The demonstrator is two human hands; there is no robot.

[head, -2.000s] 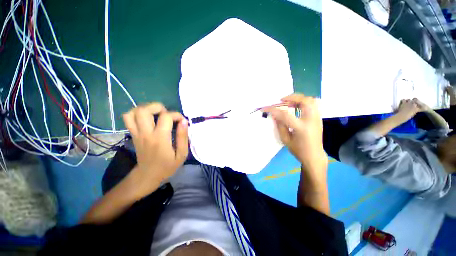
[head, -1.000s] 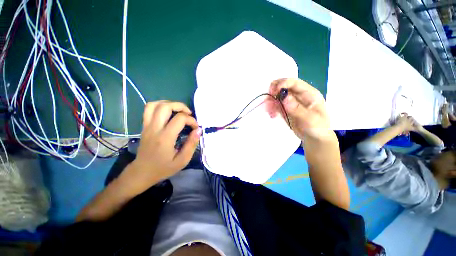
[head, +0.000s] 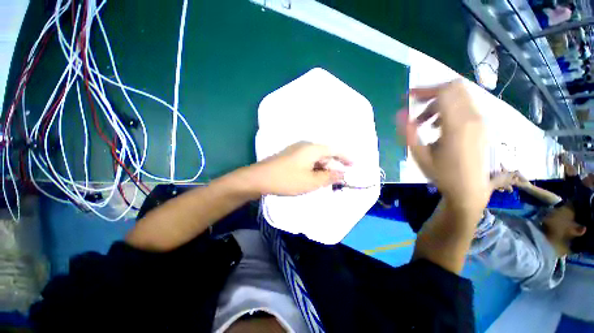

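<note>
The white plastic housing (head: 319, 104), a rounded hexagon, lies in front of me, partly on the green mat and partly past its near edge. My left hand (head: 306, 170) is over the middle of the housing, its fingertips closed on a black connector (head: 337, 186) against the white surface. Thin lead wires (head: 361, 187) run from it to the housing's right edge. My right hand (head: 449, 133) is raised to the right of the housing, blurred, its fingers apart; no object shows in it.
A harness bundle (head: 81, 117) of white and red-black cables lies on the green mat (head: 221, 78) at left. A white cable (head: 175, 104) runs beside it. An off-white bundle (head: 19, 260) is below the bench at left. A neighbouring worker (head: 521, 250) sits at right by the conveyor.
My left hand has moved right, from the housing's left edge onto its middle. My right hand has left the wires and moved right, off the housing. The view has shifted.
</note>
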